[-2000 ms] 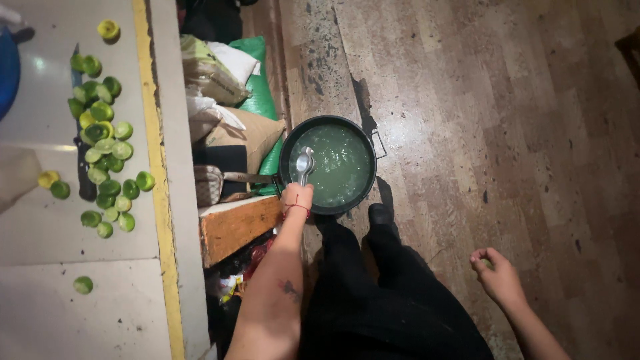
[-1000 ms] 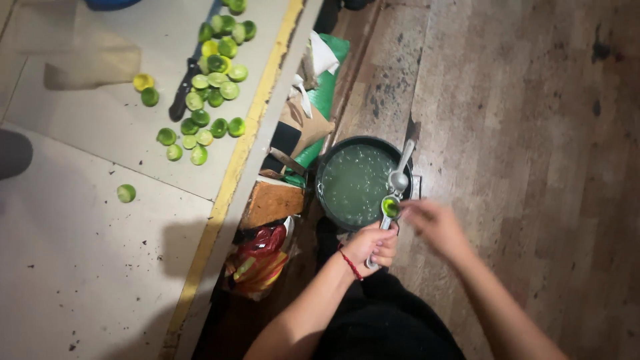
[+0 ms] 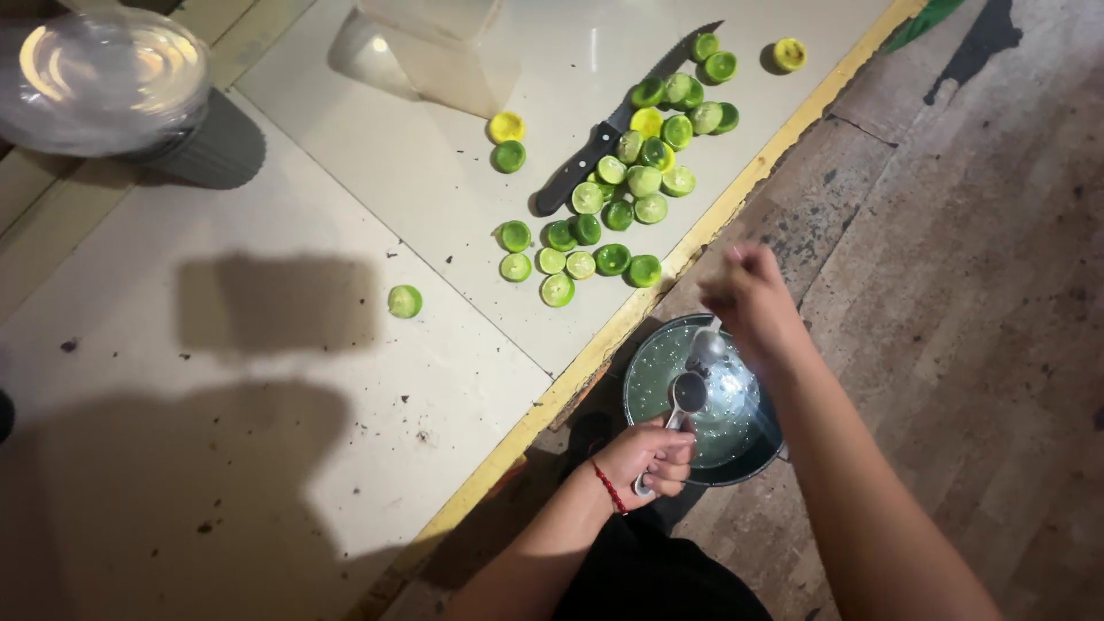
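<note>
My left hand (image 3: pixel 657 457), with a red bracelet at the wrist, holds one handle of a metal citrus squeezer (image 3: pixel 690 392). The squeezer hangs unfolded over a dark pot (image 3: pixel 654 379) of cloudy, pale liquid with floating bits. Blurred, my right hand (image 3: pixel 749 289) is above the pot's upper rim, by the squeezer's other handle; whether it holds anything cannot be told. On the tiled counter beside the pot lie several lime halves (image 3: pixel 643 181), many of them hollowed, around a serrated knife (image 3: pixel 580 168) with a black handle.
A translucent plastic container (image 3: pixel 466 60) stands at the counter's back. At the upper left is a dark ribbed container (image 3: pixel 220 142) under a shiny clear plastic item (image 3: pixel 112 78). The counter's yellow edge (image 3: pixel 595 349) runs diagonally between counter and pot. Wooden-patterned floor (image 3: pixel 975 345) lies right.
My right hand has moved from beside the squeezer's cup toward the counter edge. A green lime piece seen in the cup one second ago no longer shows there. The view has swung toward the counter.
</note>
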